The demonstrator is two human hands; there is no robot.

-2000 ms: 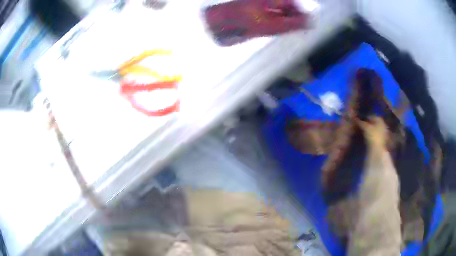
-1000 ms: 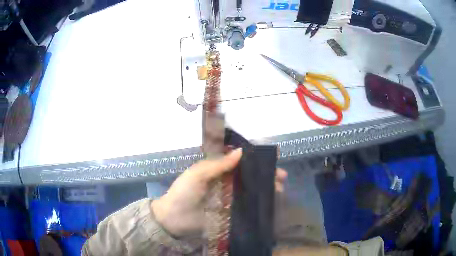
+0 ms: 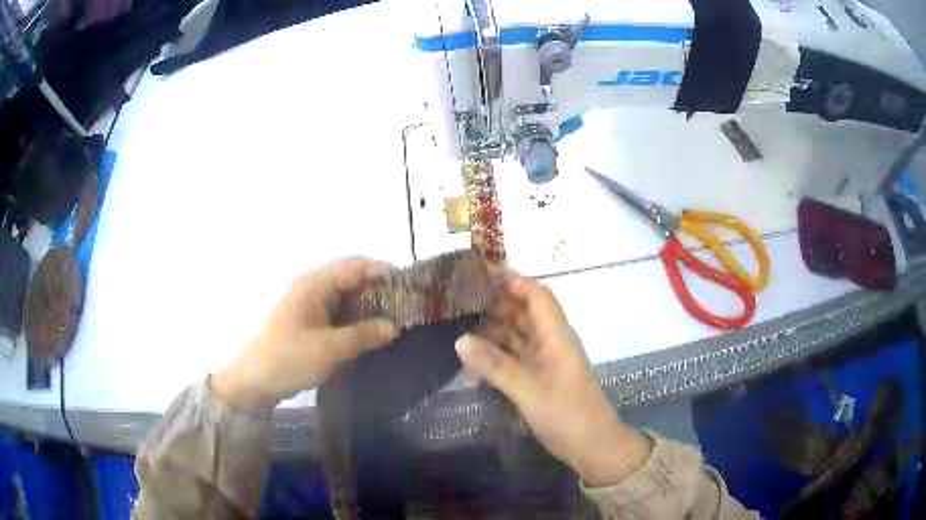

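Note:
The narrow tweed strip [image 3: 484, 208] runs from under the needle of the white sewing machine [image 3: 609, 71] toward me. The wide tweed band [image 3: 437, 288] lies across its near end, tweed edge up, with its black backing [image 3: 406, 376] hanging over the table's front edge. My left hand [image 3: 300, 330] pinches the band's left part between thumb and fingers. My right hand [image 3: 538, 371] holds the band's right end beside the narrow strip. The band is blurred, and whether the two pieces touch is hidden by my right fingers.
Scissors [image 3: 665, 225] with yellow and red handles lie right of the needle. A dark red object [image 3: 846, 244] lies far right, and a small scrap [image 3: 741, 141] behind the scissors. Brown oval pieces [image 3: 55, 305] are at far left. A blue bin [image 3: 741, 437] is below right.
The view has swung from the bin back to the machine. Since one second ago, the wide band has turned from lengthwise to crosswise, and my hands have moved apart to either side of it.

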